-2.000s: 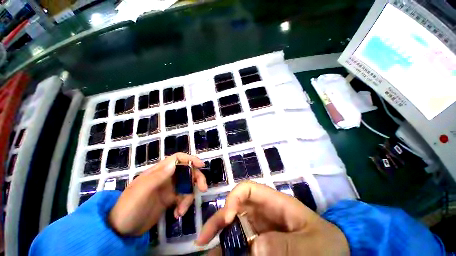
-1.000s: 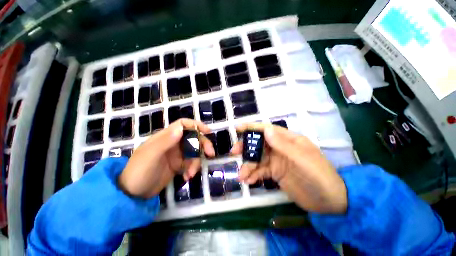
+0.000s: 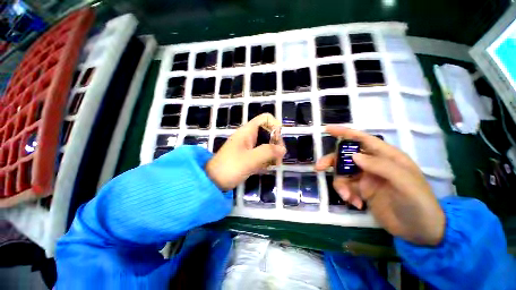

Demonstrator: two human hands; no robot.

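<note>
My right hand (image 3: 385, 175) holds a small black smartwatch body (image 3: 348, 157) whose face shows lines of white text, with the thumb on its right side. My left hand (image 3: 249, 150) holds another watch body (image 3: 264, 137) between thumb and fingers; it is turned edge-on and partly hidden, so its face cannot be read. Both hands are above a large white foam tray (image 3: 283, 218) with a grid of pockets, many holding pairs of dark watch bodies. Several pockets on the right and one in the back row hold no dark units. My hands and sleeves hide parts of the front rows.
A red-orange tray (image 3: 50, 107) stands tilted at the left beside white and black trays (image 3: 113, 54). A tester with a lit screen (image 3: 505, 51) is at the right edge. A white packet with a reddish-brown tube (image 3: 454, 110), cables and small dark parts lie before it.
The view has swung left, showing more of the red-orange tray and less of the tester. The left watch body has turned from face-up to edge-on. The right one, dark at first, shows white text.
</note>
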